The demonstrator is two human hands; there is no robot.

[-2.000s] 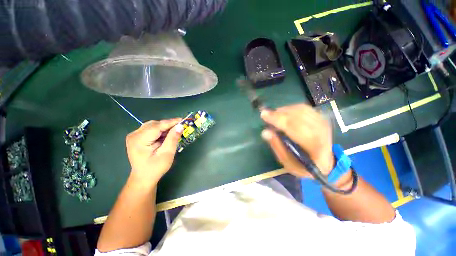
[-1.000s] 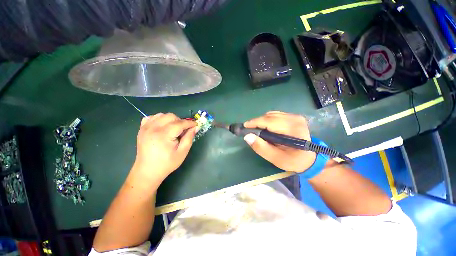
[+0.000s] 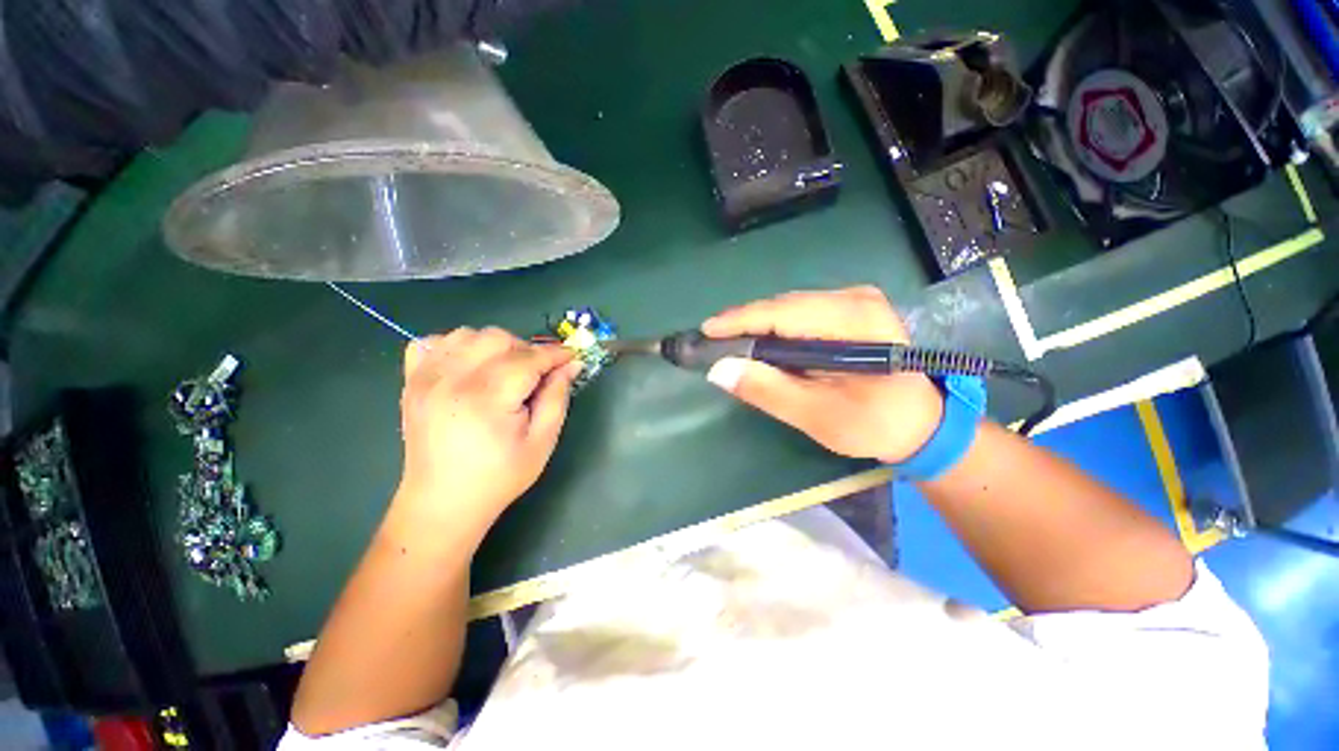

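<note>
My left hand (image 3: 480,421) holds a small circuit board (image 3: 585,346) with yellow, white and blue parts over the mat; the fingers hide part of it. A thin solder wire (image 3: 370,311) runs from this hand up toward the hood. My right hand (image 3: 837,374) holds a black soldering iron (image 3: 822,355) like a pen. Its metal tip reaches the right side of the board; exact contact cannot be told. A blue band (image 3: 947,429) is on my right wrist.
Grey fume hood (image 3: 394,206) stands above my left hand. Behind are a small black tray (image 3: 765,144), iron stand (image 3: 962,194) and fan (image 3: 1123,125). Small green boards (image 3: 218,492) lie in a pile at left, beside a black parts bin (image 3: 110,543). The bench edge (image 3: 690,539) is in front.
From two seconds ago, my right hand has brought the iron from beside the black tray to the board. In the last second, the iron has turned more level; my left hand keeps the board.
</note>
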